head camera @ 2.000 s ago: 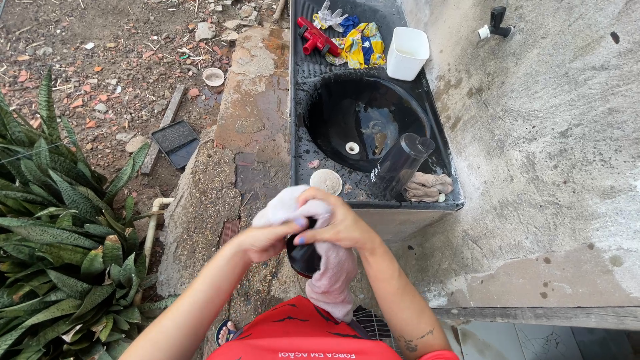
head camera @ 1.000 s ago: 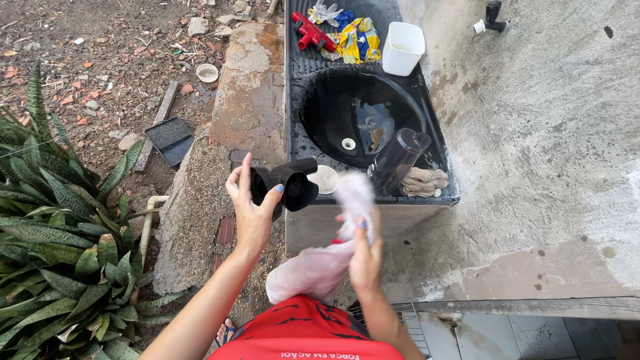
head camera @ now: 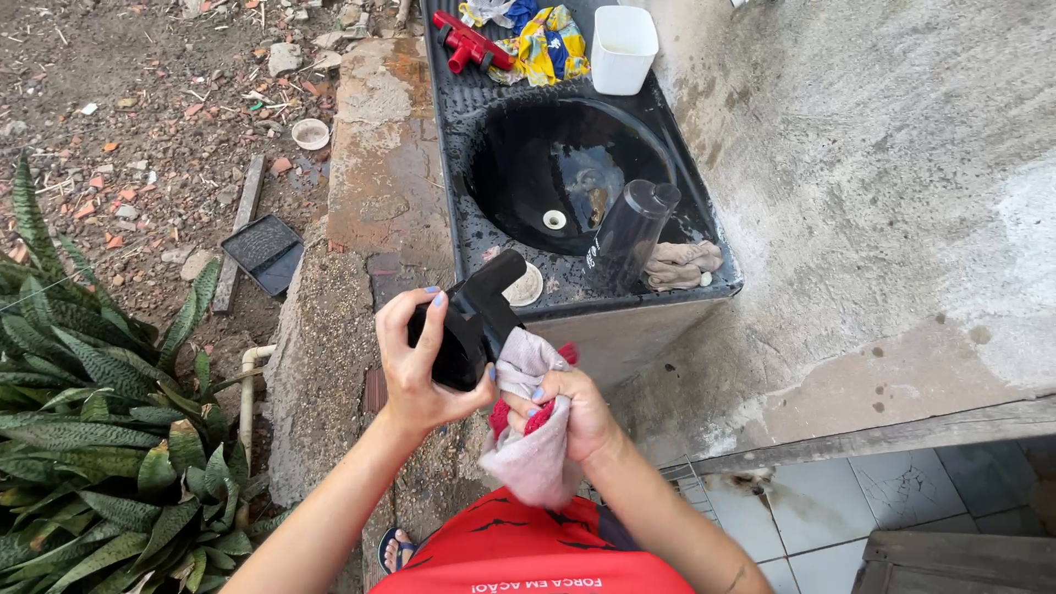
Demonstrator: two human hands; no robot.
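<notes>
My left hand [head camera: 421, 363] grips a black plastic appliance part [head camera: 491, 289] by its round, cup-like body; a tube-like arm sticks out of it toward the sink. A pale pink cloth with red trim [head camera: 528, 462] is bunched in my right hand [head camera: 577, 412], its upper end pressed against the lower part of the black piece. Just beyond both hands is the edge of the black sink [head camera: 627, 309]. On that edge stand a clear dark-tinted container [head camera: 631, 235], a crumpled beige cloth [head camera: 682, 266] and a small round whitish dish [head camera: 525, 285].
On the ribbed drainboard lie a red plastic part [head camera: 472, 43] and a yellow and blue cloth [head camera: 549, 49], near a white square tub [head camera: 624, 51]. A rough wall [head camera: 841, 206] runs along the right. Snake plants [head camera: 107, 412], a black tray [head camera: 264, 252] and rubble are at left.
My right hand, with the cloth, has come up against the black part, where a second ago they were apart. Two seconds ago the cloth was wrapped around the part, with both hands on it.
</notes>
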